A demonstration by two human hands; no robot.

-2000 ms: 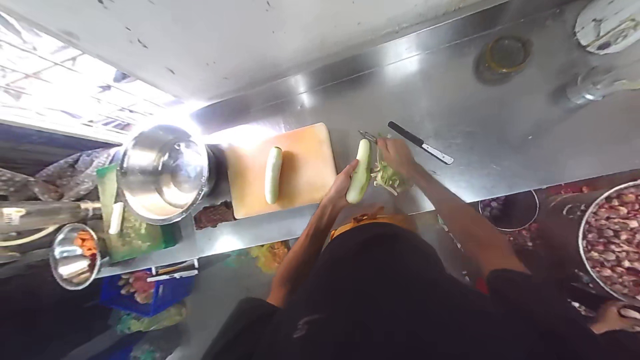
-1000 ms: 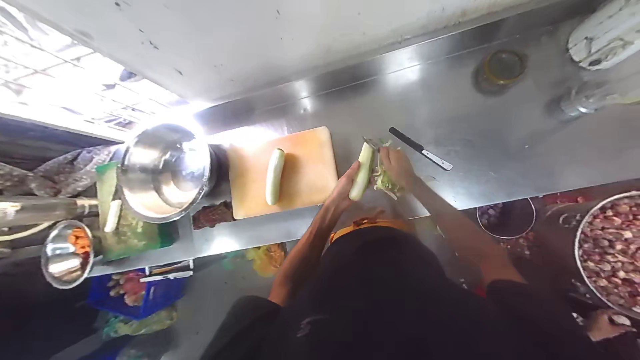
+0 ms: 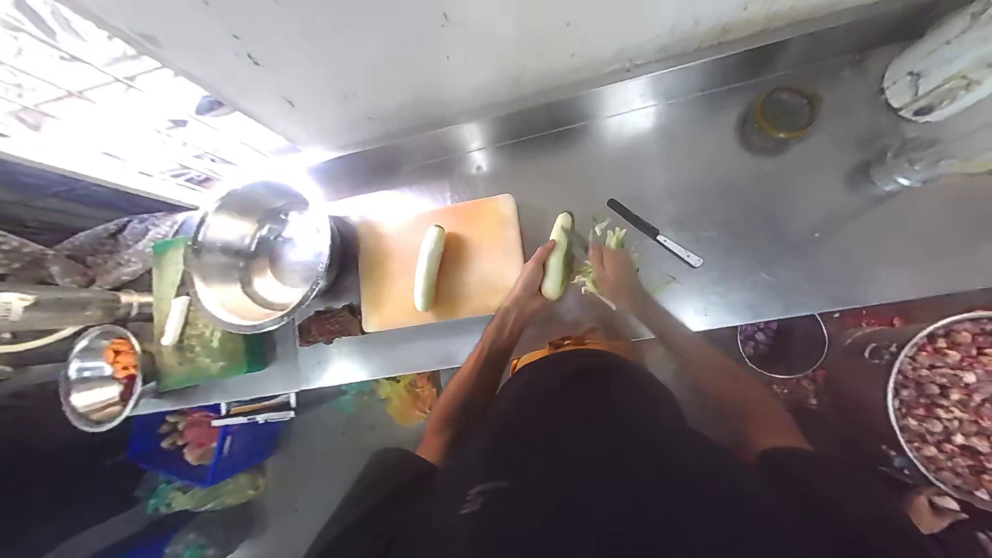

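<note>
My left hand (image 3: 535,277) grips a pale green, elongated vegetable (image 3: 557,260) from its left side, near the steel counter's front edge. Just right of it, my right hand (image 3: 612,271) is blurred over a heap of thin green peelings (image 3: 589,280); whether it holds a tool is hidden. A second pale, elongated vegetable (image 3: 429,268) lies on the orange-white cutting board (image 3: 484,256) to the left. Beyond my right hand lies a knife (image 3: 655,232) with a black part and a pale, shiny part.
A large steel bowl (image 3: 260,260) stands left of the board, beside a green board (image 3: 203,353) and a small bowl (image 3: 101,380) of orange pieces. A glass jar (image 3: 784,115) stands at the back right. A pot (image 3: 899,387) of reddish pieces is at lower right, near another person's hand (image 3: 934,510).
My right hand has come away from the vegetable and is now a little to its right, over the peelings. My left hand keeps its grip on the vegetable.
</note>
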